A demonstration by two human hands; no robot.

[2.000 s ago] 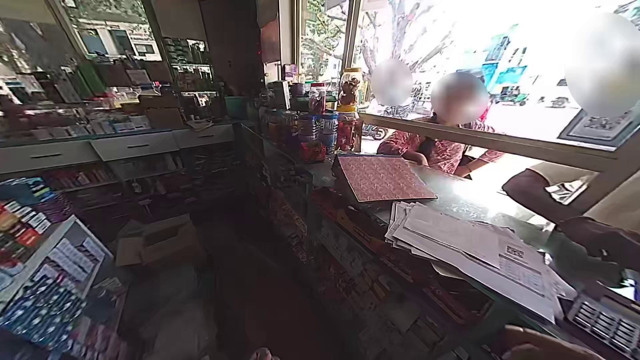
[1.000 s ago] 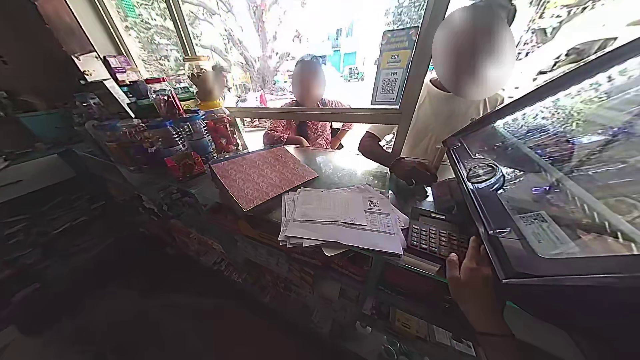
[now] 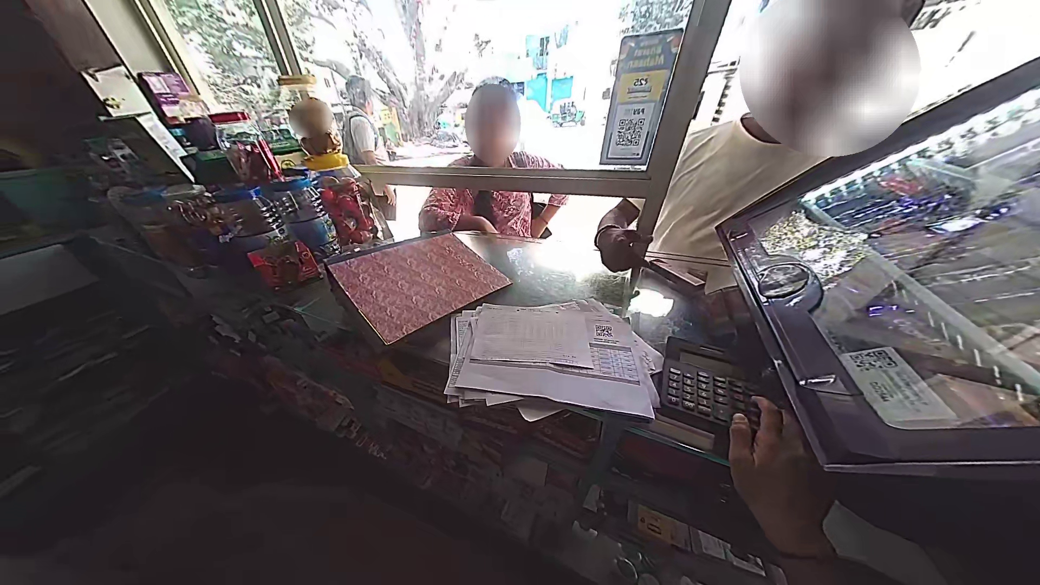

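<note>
My right hand (image 3: 776, 471) reaches in from the lower right, its fingers at the right edge of a dark desk calculator (image 3: 705, 386) on the glass counter. It does not grip the calculator, as far as can be seen. Left of the calculator lies a stack of printed papers (image 3: 552, 357), the top ones overlapping unevenly. Beyond and to the left, a book with a red patterned cover (image 3: 418, 284) rests tilted on the counter. My left hand is out of view.
Plastic jars (image 3: 345, 199) with coloured lids crowd the counter's left. A dark-framed glass panel (image 3: 792, 325) rises at the right. Behind the window frame (image 3: 504, 180) one person leans at the counter; another person's hand (image 3: 624, 248) is near a dark flat object (image 3: 676, 272).
The view has swung right since the oldest frame. My right hand has come into fuller view beside the calculator, having been only partly visible at the bottom edge.
</note>
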